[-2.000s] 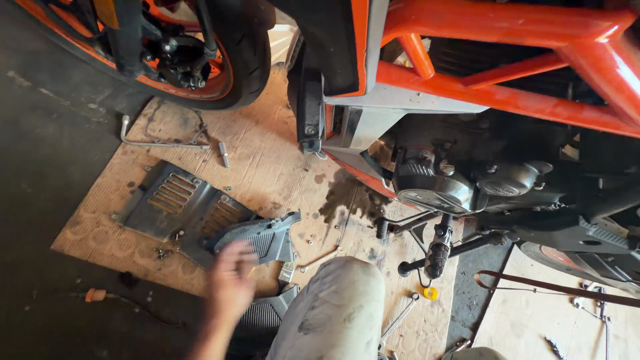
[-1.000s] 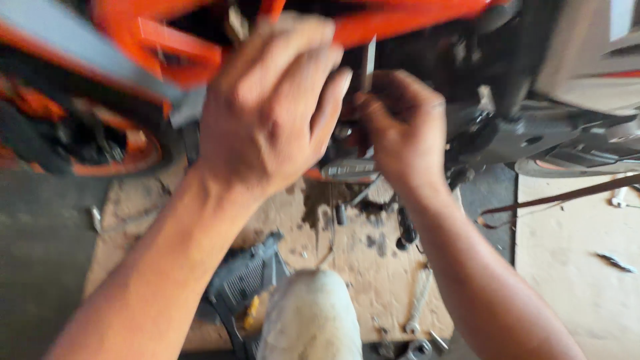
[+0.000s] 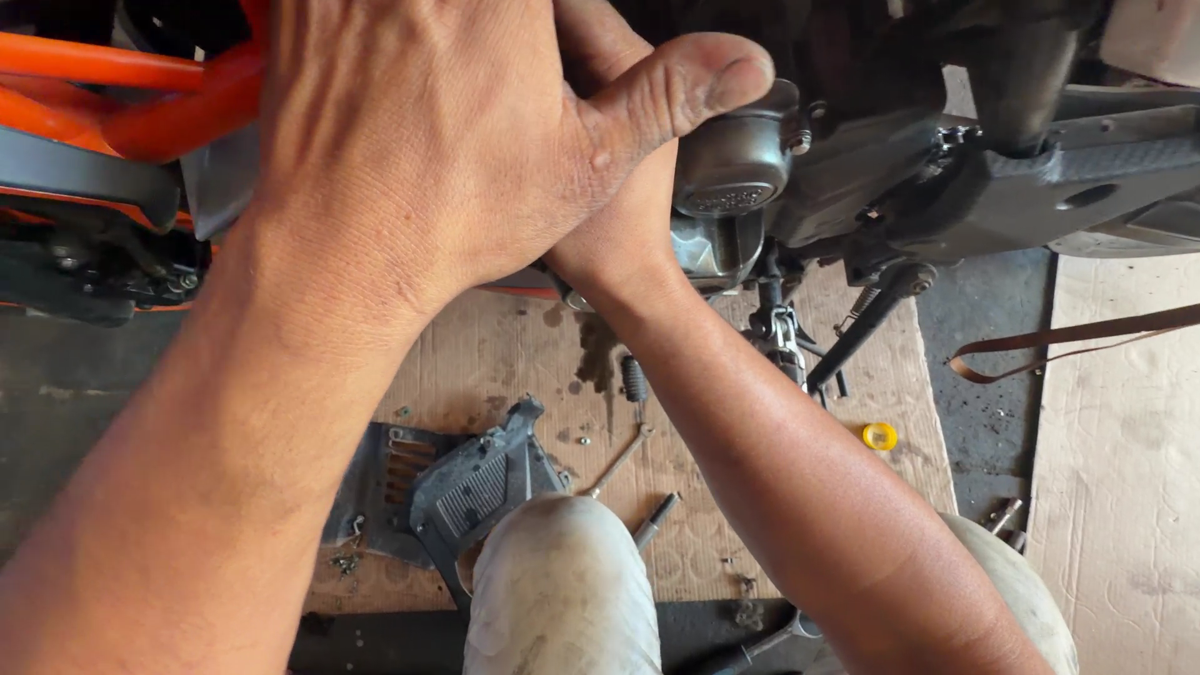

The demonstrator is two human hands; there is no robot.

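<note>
My left hand [image 3: 441, 141] is large in the upper middle, back toward me, thumb pointing right; its fingertips are out of view. Behind it is my right hand [image 3: 619, 206], mostly covered, its wrist crossing under the left thumb. Whether either one holds anything is hidden. Both are up against the side of a motorcycle, by its engine. Just right of the left thumb is a dark metal engine cover [image 3: 736, 169] with raised lettering. The orange tubular frame [image 3: 178, 94] shows at the upper left.
On the oil-stained cardboard [image 3: 497, 356] below lie black plastic panels [image 3: 478, 487], a wrench [image 3: 621, 461], a metal tool with a dark end [image 3: 656, 520] and a yellow cap [image 3: 879, 436]. The side stand [image 3: 872, 323] reaches down at right. A brown strap [image 3: 1078, 333] hangs beyond it.
Two seconds ago one blurred hand was low, over the black plastic panels. Now both hands are up at the engine, and the left covers most of the right. The view has shifted.
</note>
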